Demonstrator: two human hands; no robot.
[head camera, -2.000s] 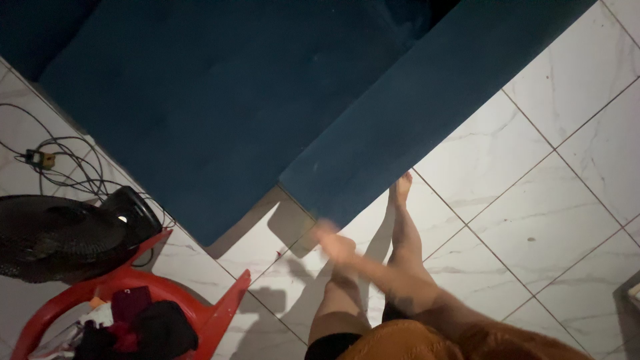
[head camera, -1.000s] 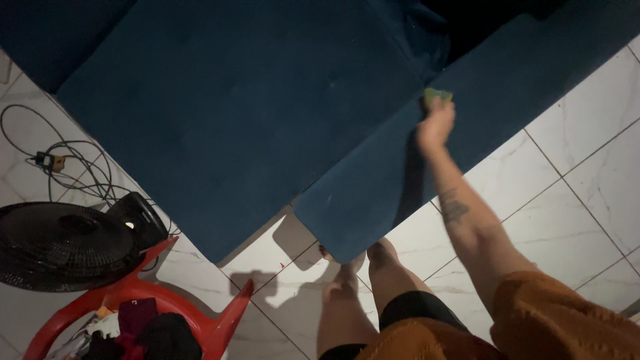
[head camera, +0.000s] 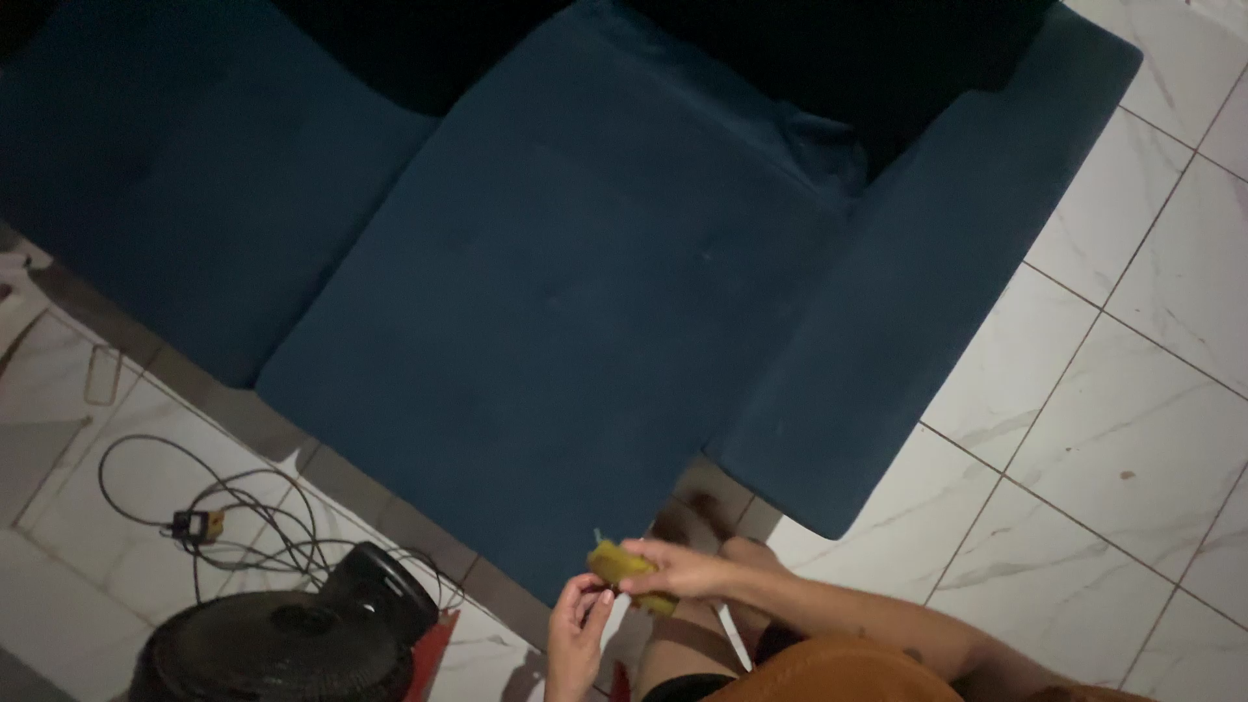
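Observation:
My right hand (head camera: 687, 570) grips a worn yellow-green sponge (head camera: 619, 565) at the lower middle of the head view, over the front corner of the blue sofa seat (head camera: 546, 292). Close against the sponge's lower left side is my left hand (head camera: 580, 624), fingers bent and thumb raised; its fingertips are near or touching the sponge, and I cannot tell whether they hold anything. To the right of the seat runs the sofa's blue armrest (head camera: 926, 283). Fabric lies bunched at the back of the seat.
A black fan (head camera: 283, 643) stands at the lower left beside part of a red plastic chair (head camera: 429, 653). Coiled black cables (head camera: 263, 517) with a plug or adapter lie on the white tiled floor (head camera: 1102, 419). My legs are just below the sofa's front corner.
My right hand has come back from the armrest, where it held the sponge a second ago, to the seat's front corner. My left hand has come into view beside it. The view has shifted.

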